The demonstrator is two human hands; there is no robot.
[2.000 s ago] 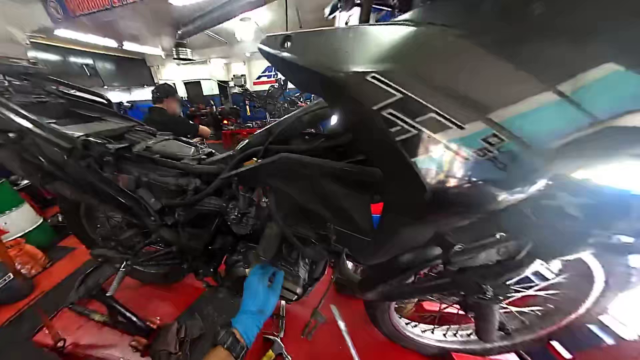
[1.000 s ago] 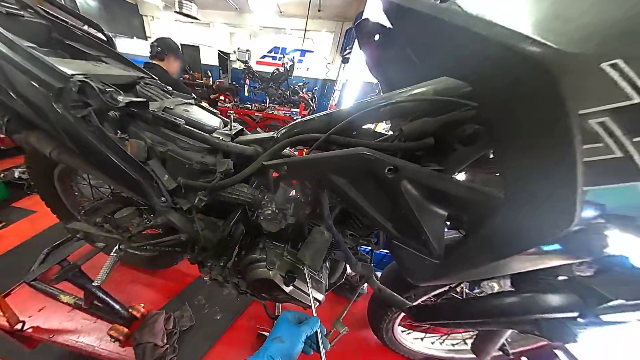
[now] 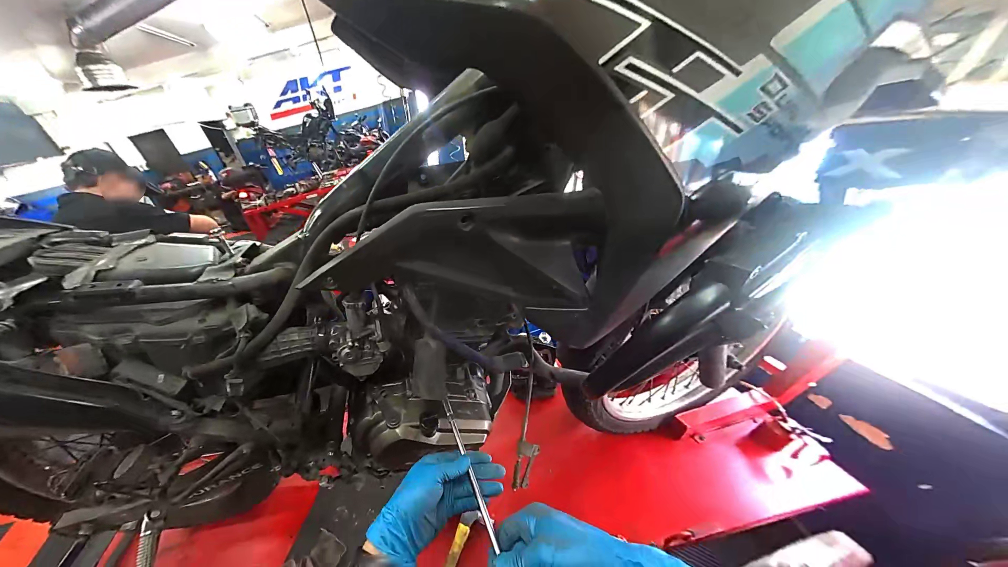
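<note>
My left hand [image 3: 441, 500], in a blue glove, has its fingers around a thin metal rod [image 3: 471, 476] below the motorcycle engine [image 3: 421, 421]. The rod slants up to a dark block [image 3: 430, 368] at the engine's side; whether it touches is unclear. My right hand [image 3: 563, 539], gloved too, closes on the rod's lower end at the bottom edge. A yellow-handled tool [image 3: 458, 542] lies under the rod between the hands. To the right, a cable with a metal end piece [image 3: 525, 465] hangs down. Above, the black side fairing [image 3: 504, 252] covers part of the frame.
The front wheel [image 3: 669, 394] stands on a red lift platform [image 3: 630, 465]. The rear wheel [image 3: 236, 480] is at lower left. A carburetor [image 3: 358, 342] sits above the engine. Across the motorcycle, a person [image 3: 106, 197] in a cap is at the back left, near other motorcycles.
My right hand has come into view on the rod. One gloved hand was at the engine two seconds ago, then lower with a rod in it. The view has shifted largely.
</note>
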